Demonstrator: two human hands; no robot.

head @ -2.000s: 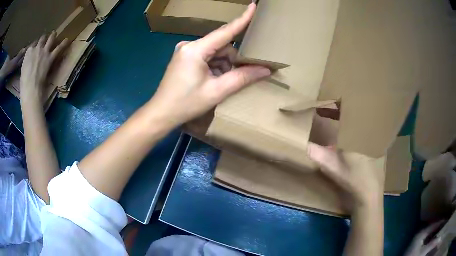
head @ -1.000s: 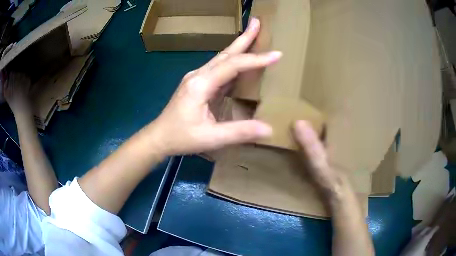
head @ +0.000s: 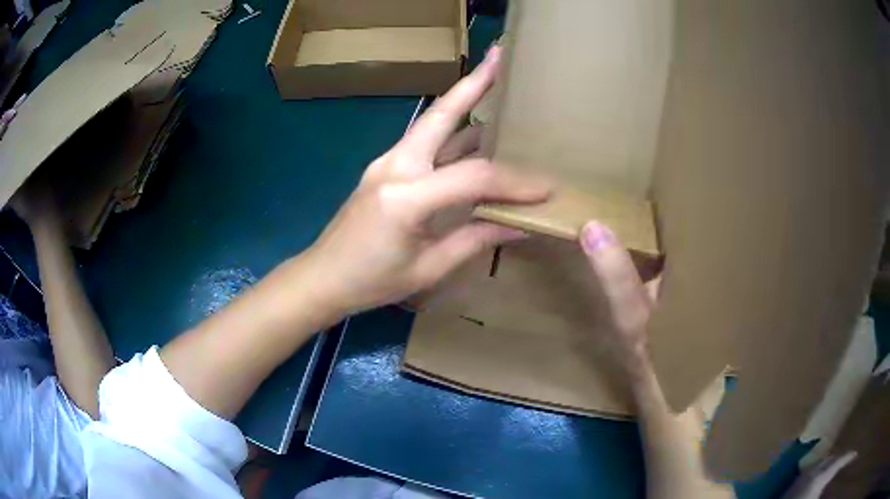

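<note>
A part-folded cardboard box (head: 586, 107) stands above the stack of flat blanks (head: 527, 361), its lid panel (head: 771, 195) large and blurred at the right. Its near end wall (head: 605, 216) is folded up and over. My left hand (head: 420, 205) grips this end wall at its left part, fingers on the top and inner side, thumb below. My right hand (head: 620, 292) holds the right part of the same wall, thumb on its top edge, other fingers hidden behind the cardboard. A short slot shows in the top blank.
A folded open box (head: 371, 49) stands on the green table (head: 263, 166) at the top. At the left, another person's arm (head: 73, 302) reaches under a raised blank (head: 88, 88) beside a stack. A gap runs between tables. Another hand (head: 820, 478) shows at the lower right.
The end flap that stood loose is now folded over into a wall. Both hands have closed on its edge. The lid panel swung lower at the right. The neighbour's blank has lifted.
</note>
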